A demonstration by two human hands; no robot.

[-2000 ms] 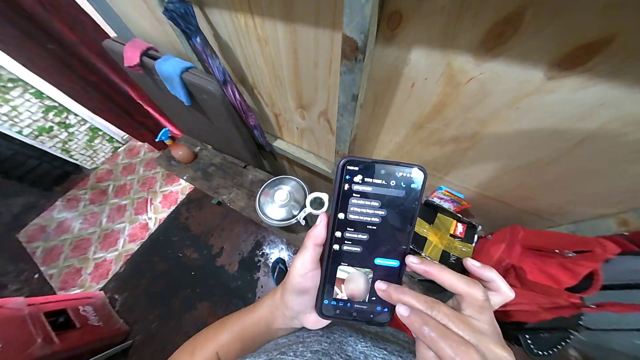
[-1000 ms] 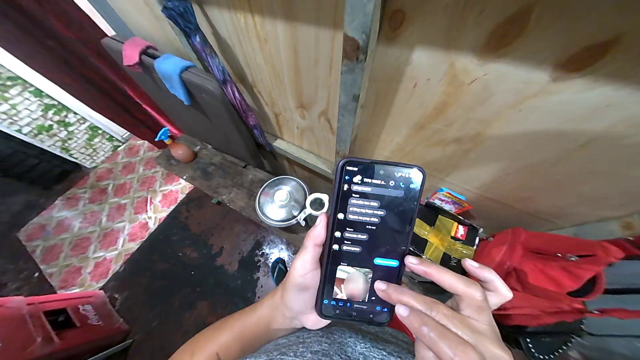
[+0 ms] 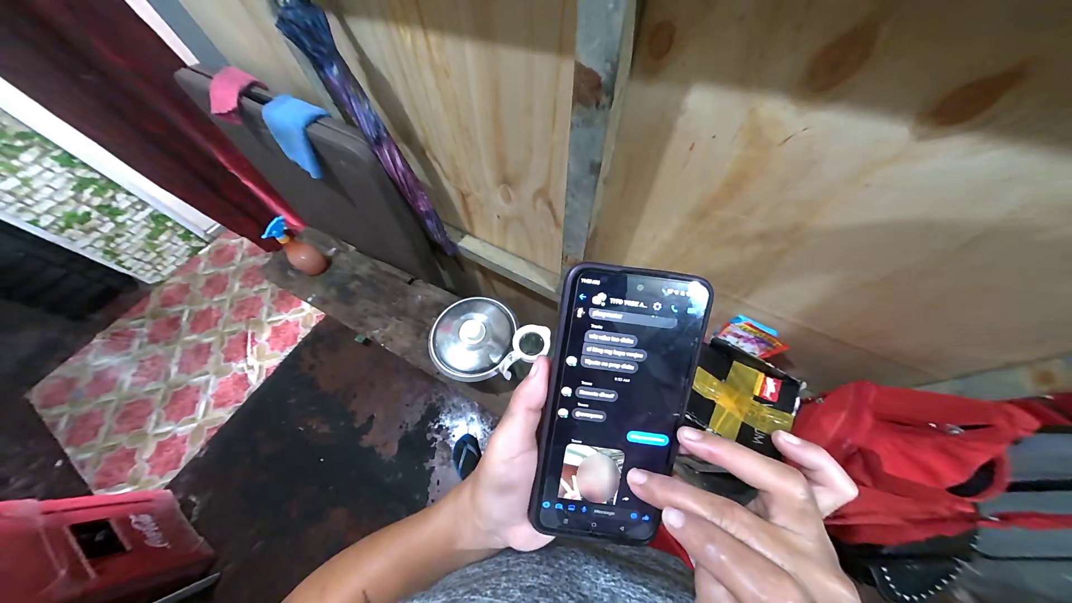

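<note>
My left hand (image 3: 511, 469) holds a smartphone (image 3: 636, 377) in a dark case, upright with its lit screen facing me. The screen shows a dark chat view with message bubbles and a small picture low down. My right hand (image 3: 745, 511) is at the phone's lower right, its fingers spread. Its fingertips are over or against the screen's lower right edge; whether they touch the glass I cannot tell. Behind the phone stand a round metal pot with a lid (image 3: 473, 338) and a white cup (image 3: 531, 343) beside it.
A taped black box (image 3: 745, 398) and a red bag (image 3: 904, 461) lie at right. A folded umbrella (image 3: 377, 138) leans on the plywood wall (image 3: 804, 167). Cloths (image 3: 293, 126) hang over a brown panel. A spray bottle (image 3: 303, 253) stands left; a red crate (image 3: 100, 544) is lower left.
</note>
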